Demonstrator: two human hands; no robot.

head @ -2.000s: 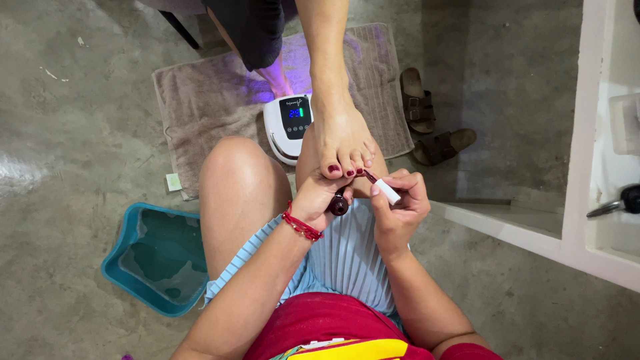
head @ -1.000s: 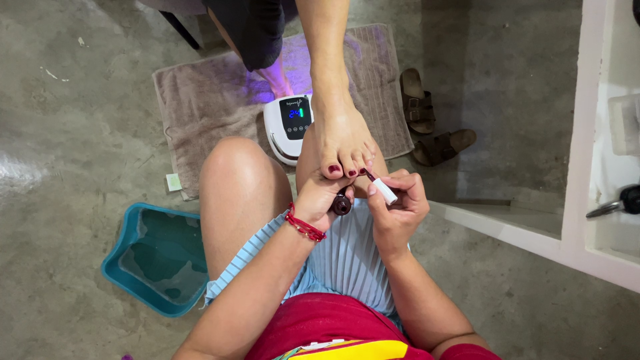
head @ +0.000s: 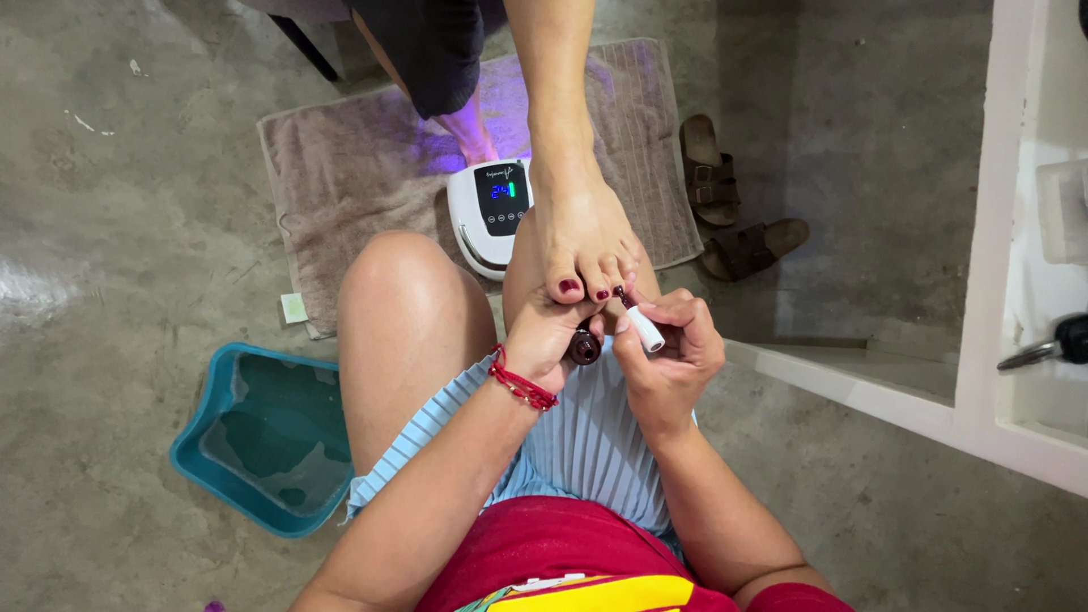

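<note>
My left hand (head: 552, 336) grips a dark nail polish bottle (head: 585, 347), its open neck toward me, just under the toes of another person's bare foot (head: 582, 225). Between the thumb and fingers of my right hand (head: 671, 357) is the white cap of a nail polish brush (head: 646, 329). The dark brush tip meets the middle toe's nail. Dark red polish shows on the big toe and the toes beside it; the smallest toes' nails are hard to make out. Beyond my knees, a white nail lamp (head: 493, 221) with a lit display glows purple around the person's other foot.
A brown towel (head: 340, 204) lies under the lamp. To its right are brown sandals (head: 752, 246). A teal basin (head: 223, 361) holding liquid stands left of my legs. On the right is a white shelf frame (head: 969, 357) with a black-handled metal tool (head: 1067, 340) in it.
The brush in my right hand has moved slightly, from beside the toes onto the middle toe's nail. My left hand stays around the bottle.
</note>
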